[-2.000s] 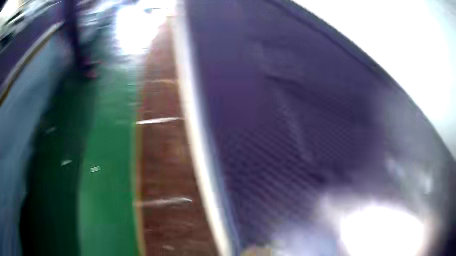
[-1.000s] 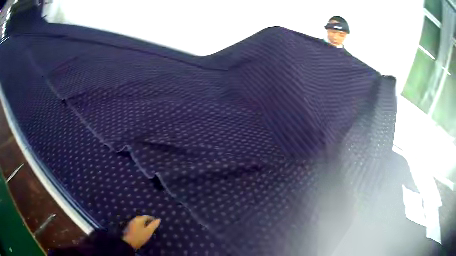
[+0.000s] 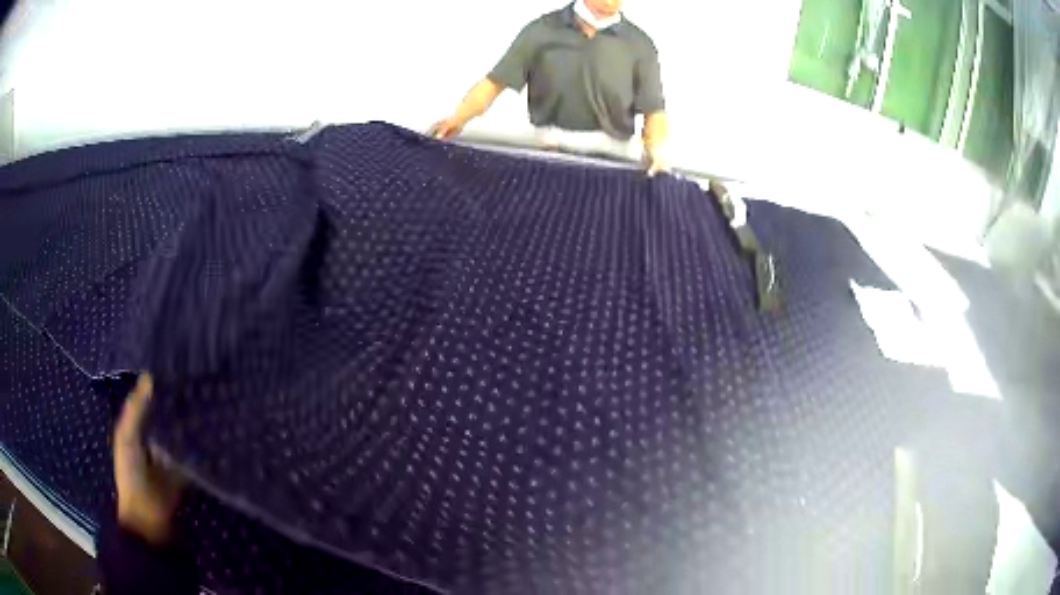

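Note:
A wide dark navy-purple fabric ply [image 3: 500, 349] with rows of tiny pale motifs covers most of the view, with folds at the left. My left hand [image 3: 142, 471] is at the lower left, at the ply's near edge, its fingers up against the cloth and slightly blurred. The near edge is lifted a little beside it. The fabric lay [image 3: 33, 384] shows under the ply at the left. My right hand is not in view. Glare hides part of the lower right.
Across the table stands a person [image 3: 591, 81] in a dark shirt with both hands at the ply's far edge. Dark metal weights [image 3: 765, 279] lie right of the ply, with white paper sheets [image 3: 901, 325] further right. Brown table board [image 3: 44, 546] shows at the lower left.
The raised cloth at the far right has come down flatter and the weights now show. My left hand has moved from the lay to the ply's edge. More of the other person shows.

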